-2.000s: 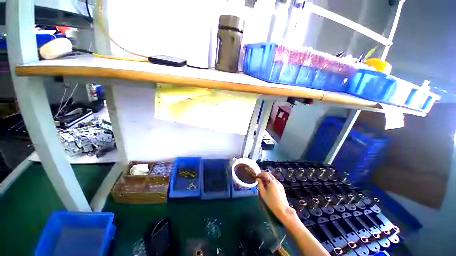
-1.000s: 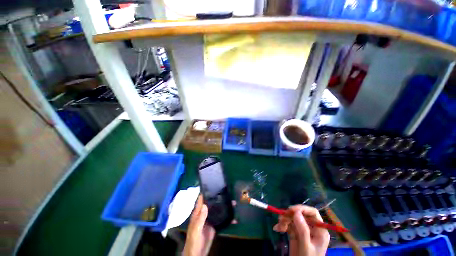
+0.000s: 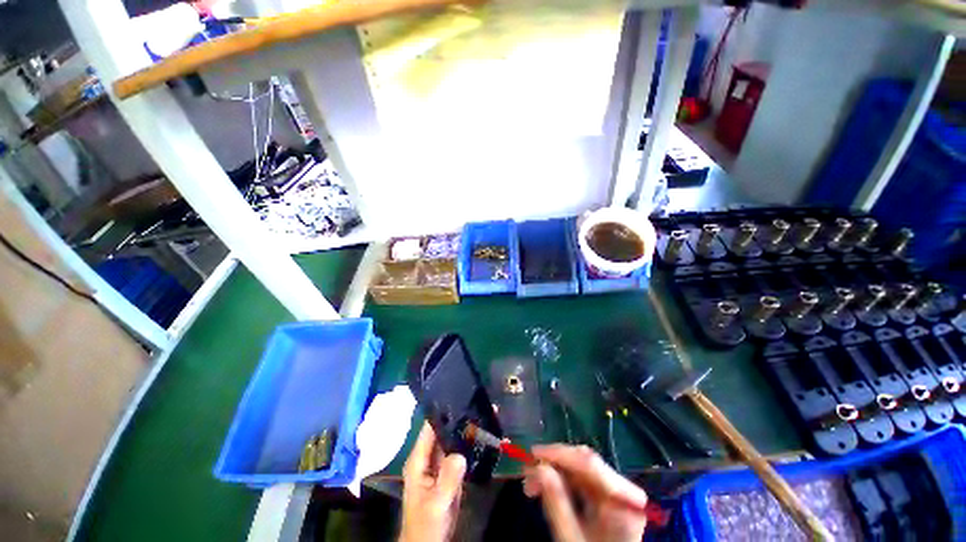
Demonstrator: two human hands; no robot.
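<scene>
My left hand (image 3: 432, 489) holds a long black lock housing (image 3: 447, 383) from below, hollow side up and tilted, near the front edge of the mat. My right hand (image 3: 583, 489) holds the red handle of a grease brush (image 3: 517, 452). The brush tip is inside the lower end of the housing. The round white grease tub (image 3: 618, 241) with brown contents stands at the back. A flat steel block (image 3: 516, 397) with a small brass ring on it lies just right of the housing.
A blue tray (image 3: 300, 386) with brass cylinders and a white cloth (image 3: 383, 434) are at left. Pliers (image 3: 644, 418) and a hammer (image 3: 757, 464) lie at right. Rows of black housings (image 3: 826, 386) and a blue crate (image 3: 694, 519) are further right. Small blue bins (image 3: 488, 277) and a divided box (image 3: 415, 294) stand behind.
The brush first was at the grease tub, then over the steel block, and now is in the housing. My left hand has come into view and tilted the housing. The view has shifted down.
</scene>
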